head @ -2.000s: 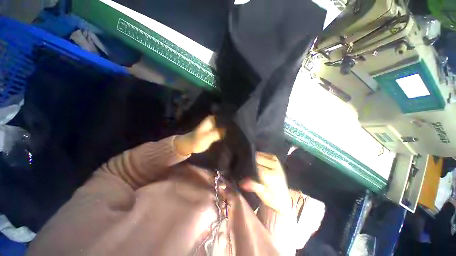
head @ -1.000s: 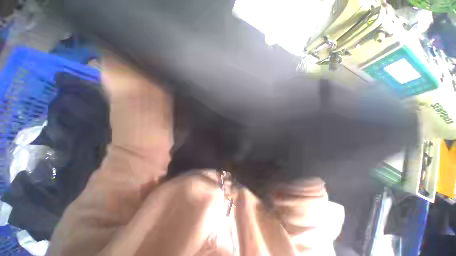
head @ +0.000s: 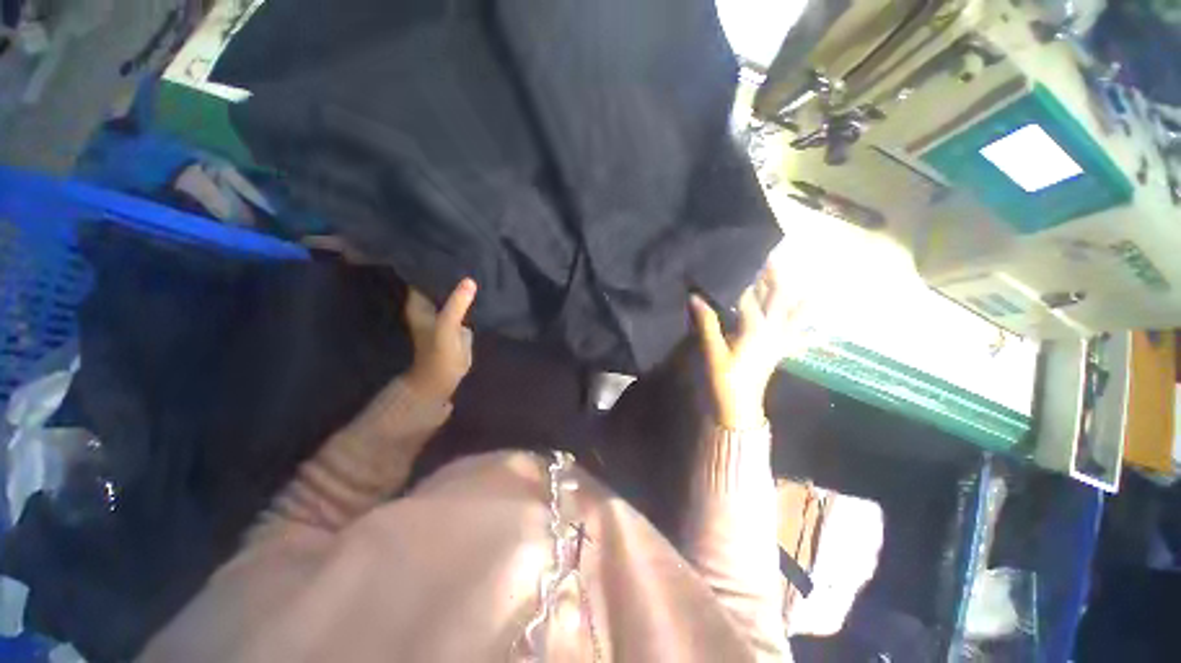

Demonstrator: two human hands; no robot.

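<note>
A large black garment panel (head: 518, 143) is spread over the table and hangs over its front edge towards my lap. My left hand (head: 442, 339) holds its lower left edge, thumb on top and the other fingers mostly hidden. My right hand (head: 745, 339) holds its lower right edge, thumb and fingers at the cloth. The cloth is puckered between my hands, with a small white patch (head: 611, 389) just below. The cream sewing machine (head: 894, 156) stands to the right; its needle area is partly hidden.
A blue plastic crate (head: 156, 214) with black cloth and clear plastic is at left. The green table edge (head: 907, 389) runs at right, near a narrow pale tray (head: 1098, 412). A blue bin (head: 1065, 570) is at lower right. A tan piece (head: 800, 521) lies near my right sleeve.
The black cloth, bunched at my lap and then swung in a blur, is now spread wide across the table. My hands have moved apart to its two lower sides.
</note>
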